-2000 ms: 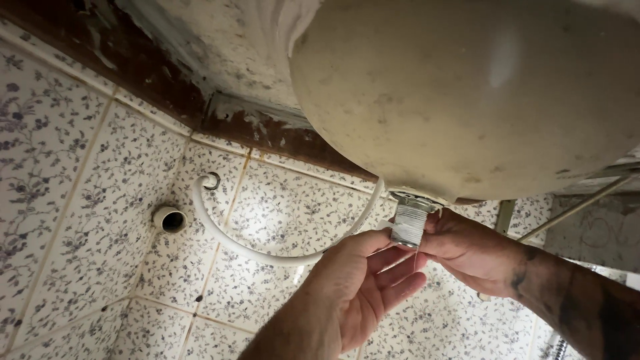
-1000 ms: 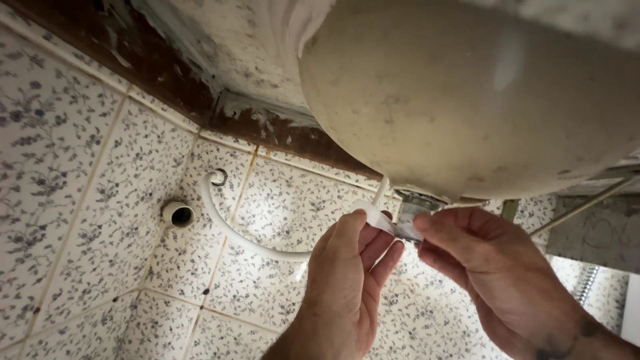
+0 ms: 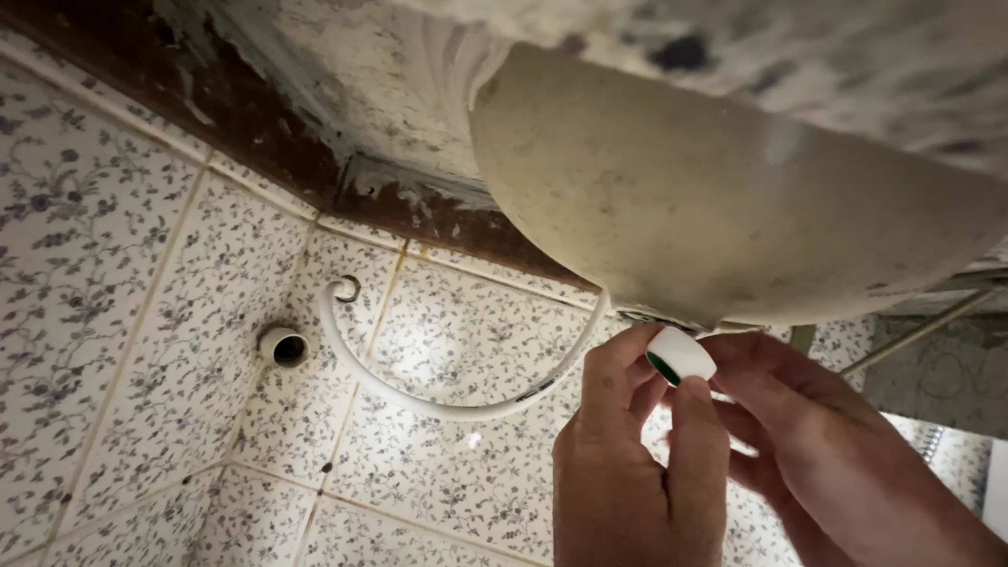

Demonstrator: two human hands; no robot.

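Just below the underside of a ceramic sink basin (image 3: 709,197), my left hand (image 3: 642,457) grips a small roll of white thread seal tape (image 3: 687,356) between thumb and forefinger; green shows inside the roll. My right hand (image 3: 811,417) is close against the roll's right side, with its fingertips partly hidden behind it. The hands cover most of the drain fitting under the basin; only a dark edge (image 3: 657,319) of it shows. A white flexible hose (image 3: 441,409) curves from near the basin to a hole in the tiled wall.
An open drain pipe stub (image 3: 285,347) sticks out of the flower-patterned tile wall (image 3: 465,339) at the left. A brown ledge (image 3: 441,224) runs along under the counter. A thin rod (image 3: 917,331) slants behind my right wrist, and a coiled metal hose (image 3: 933,445) hangs at the far right.
The threaded drain fitting, plain to see two seconds ago, is now mostly behind my hands. My left hand has come up beside the basin's bottom, and the tape roll's green inside now shows.
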